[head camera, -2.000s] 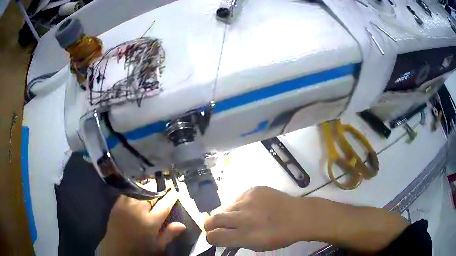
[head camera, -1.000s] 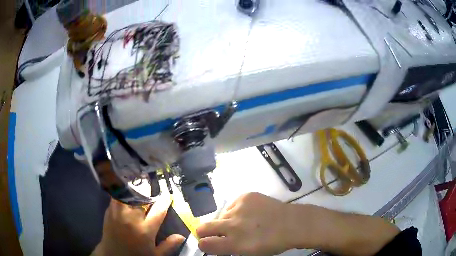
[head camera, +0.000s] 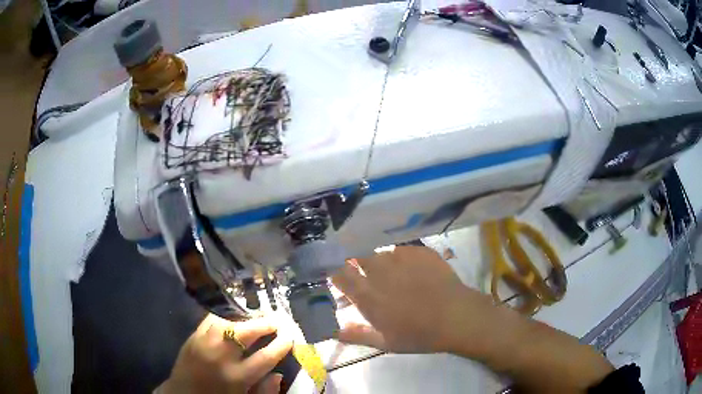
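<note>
The dark fabric piece (head camera: 131, 308) lies left of and under the sewing machine head (head camera: 431, 92). A yellow strip (head camera: 310, 363) runs down from the lit needle area, below the grey attachment (head camera: 314, 312). My left hand (head camera: 223, 358), with a ring on one finger, is at the fabric's edge just below the presser foot area, its fingers around a dark fabric edge. My right hand (head camera: 408, 300) is right of the grey attachment, thumb and fingers apart, nothing visible in it. Its fingertips are partly lost in glare. The needle point cannot be made out.
Yellow-handled scissors (head camera: 527, 265) lie on the white table right of my right hand. A small bottle with a grey cap (head camera: 138, 42) and a patch of tangled dark threads (head camera: 231, 119) are on the machine top. A red item (head camera: 690, 331) is at the right edge.
My right hand has moved up toward the machine head, its thumb and fingers spreading off the yellow strip. More of the strip shows. My left-hand fingers have shifted right; the black slotted piece is now covered.
</note>
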